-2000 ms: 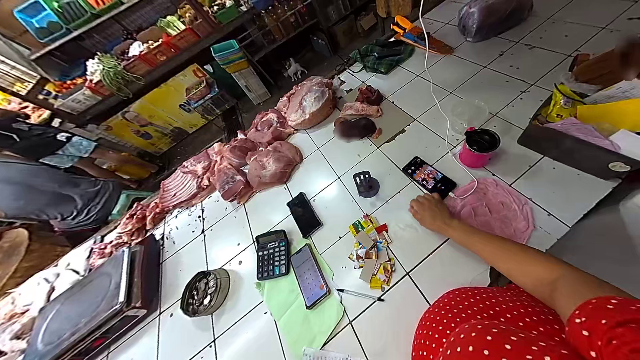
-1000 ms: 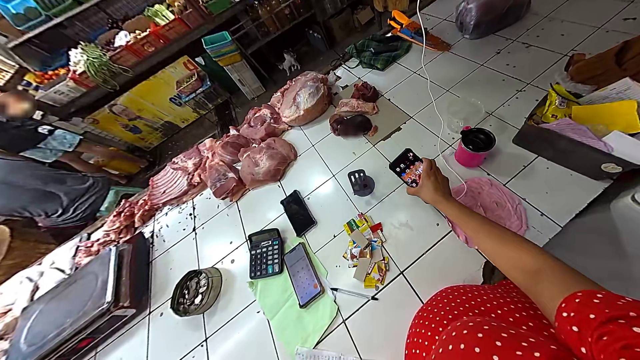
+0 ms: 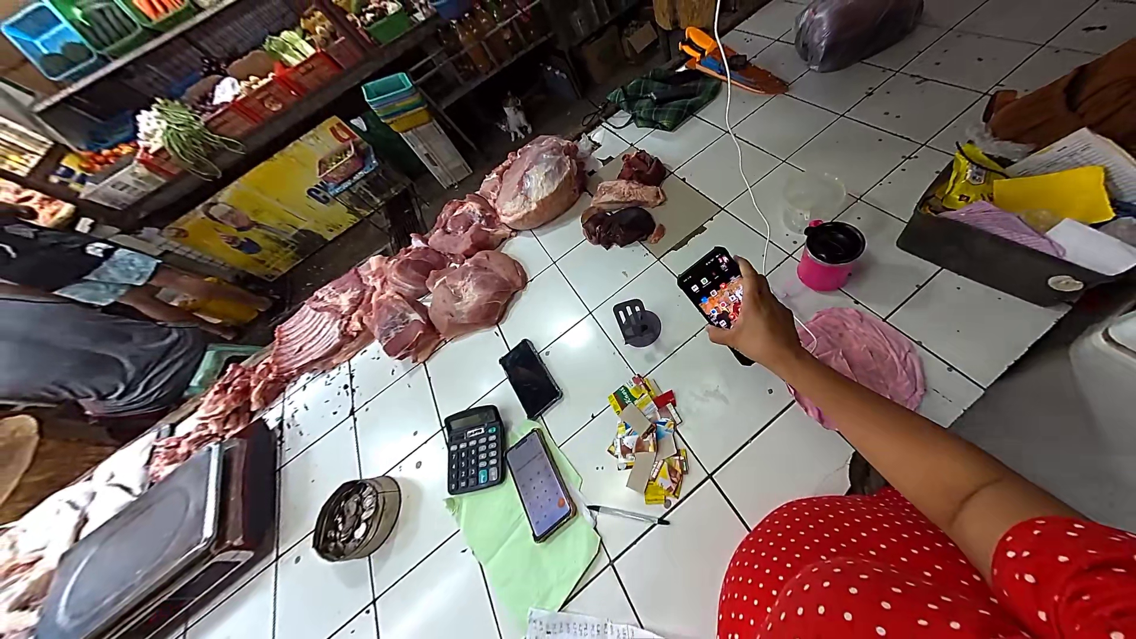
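Note:
My right hand (image 3: 754, 321) holds a lit smartphone (image 3: 713, 288) by its right edge, tilted over the white tiled counter, with a white cable close behind it. My left hand is out of view. To the left lie a black slotted utensil head (image 3: 636, 323), a pile of torn packet pieces (image 3: 650, 444) and a dark-screened phone (image 3: 531, 379). A second lit phone (image 3: 540, 485) rests on a green cloth (image 3: 532, 568) beside a black calculator (image 3: 476, 449). A pen (image 3: 626, 515) lies at the cloth's edge. Under my forearm is a round pink cloth (image 3: 874, 364).
Raw meat (image 3: 475, 293) lines the counter's far edge, near a weighing scale (image 3: 142, 550) and a round tin of coins (image 3: 357, 519). Rightward stand a pink cup (image 3: 830, 256) and a dark box of papers (image 3: 976, 248). Another person (image 3: 89, 355) is beyond the counter at left.
My right hand rested at the near end of the phone on the counter two seconds ago; it has since taken hold of the phone and tilted it up.

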